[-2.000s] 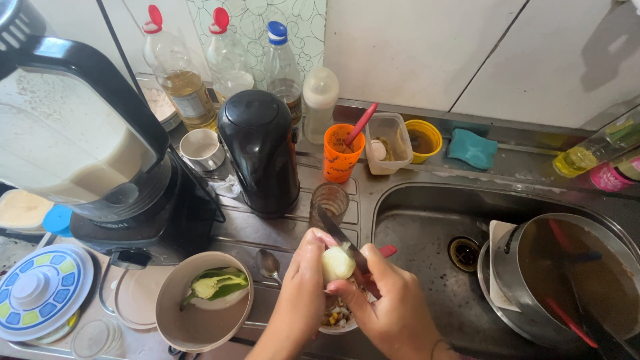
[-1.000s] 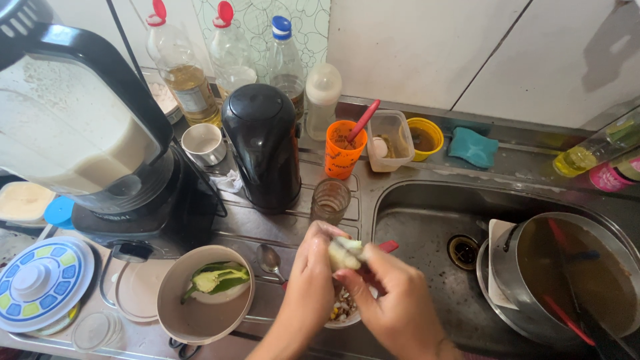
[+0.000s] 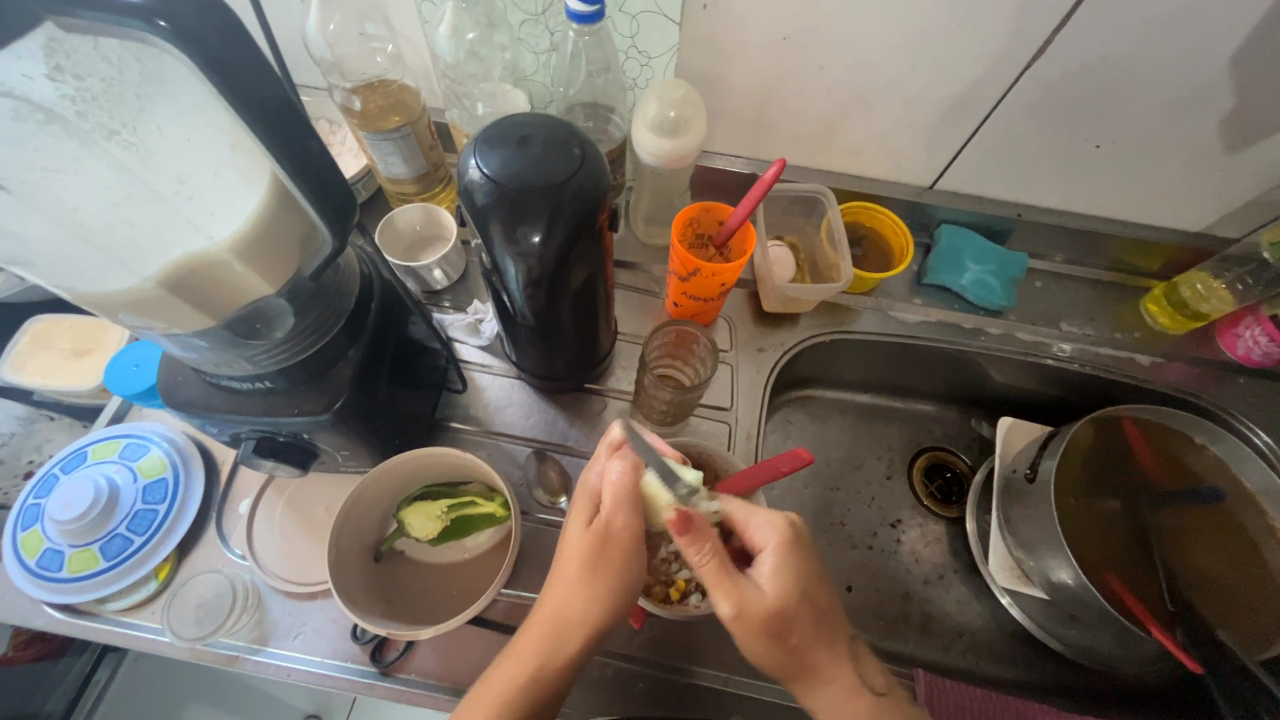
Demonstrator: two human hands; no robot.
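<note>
My left hand (image 3: 608, 500) holds a pale peeled piece, perhaps onion (image 3: 662, 492), above a bowl (image 3: 672, 600) of chopped food. In my right hand (image 3: 745, 565) is a knife (image 3: 655, 462), its blade lying across the pale piece and its handle mostly hidden by the fingers. A red handle (image 3: 765, 471) sticks out of the bowl behind my right hand. Left of my hands, a beige bowl (image 3: 345, 545) holds a cut green pepper (image 3: 450, 515). A metal spoon (image 3: 548, 478) lies between that bowl and my left hand.
A ribbed glass (image 3: 676, 375), an orange cup (image 3: 708, 265) and a black thermos (image 3: 545, 250) stand beyond my hands. At left is a blender (image 3: 300, 400) with pale liquid. The sink (image 3: 840, 480) at right holds a pot (image 3: 1075, 540) of brown liquid. Scissors (image 3: 383, 648) lie near the front edge.
The knife blade, which pointed up beyond the pale piece two seconds ago, now lies across it. Both hands stay over the bowl of chopped food.
</note>
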